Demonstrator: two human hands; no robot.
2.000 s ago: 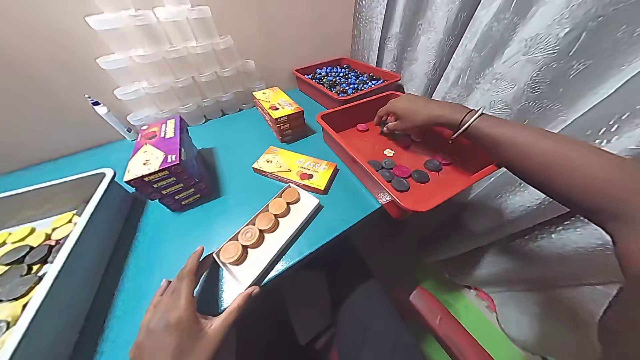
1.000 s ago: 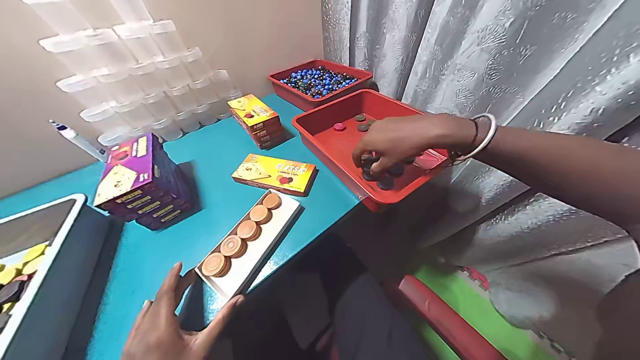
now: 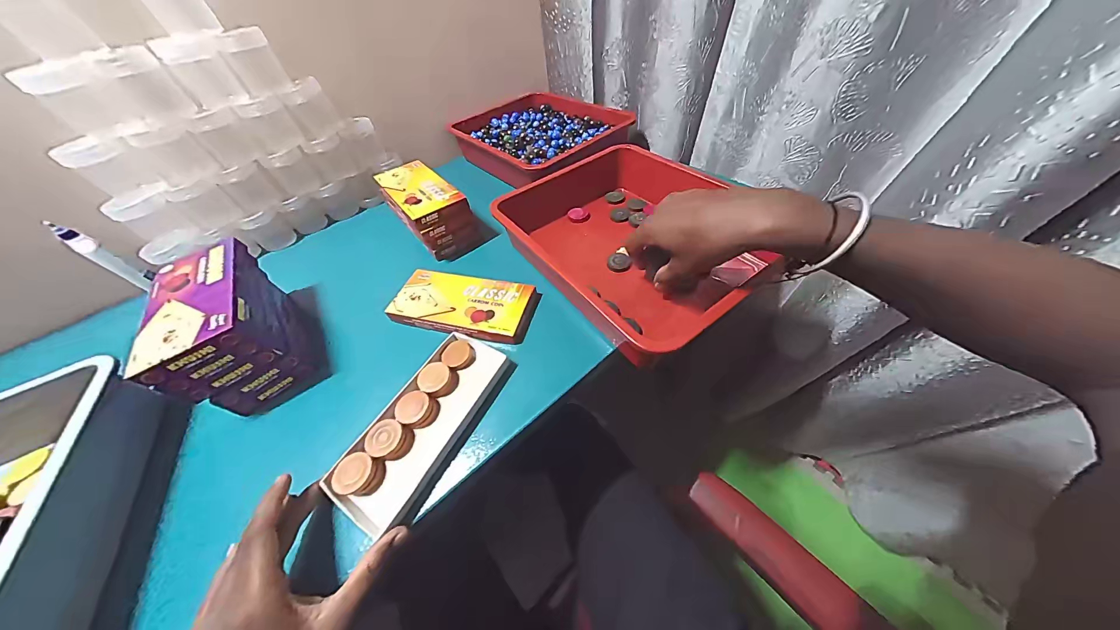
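Note:
A white open carrom coin box (image 3: 446, 429) lies slantwise at the table edge, a row of tan wooden carrom coins (image 3: 386, 438) stacked along its left side. My left hand (image 3: 289, 560) is at the box's near end, thumb and fingers spread around the corner. My right hand (image 3: 700, 232) reaches into a red plastic tray (image 3: 560, 254), fingers bent down over dark coins; a dark coin shows under the fingertips, but whether it is gripped cannot be made out. Around it lie black carrom coins (image 3: 619, 262) and a pink coin (image 3: 577, 214).
Beyond stands a red tray of blue and black beads (image 3: 538, 133). A yellow closed carrom coin box (image 3: 464, 304), a yellow box stack (image 3: 429, 210) and purple boxes (image 3: 227, 332) are on the blue table. Clear plastic containers (image 3: 219, 131) line the wall; a pale-rimmed tub (image 3: 96, 394) is at left.
My right hand has moved from the tray's far part toward its near right part, over the dark coins. My left hand stays by the white box.

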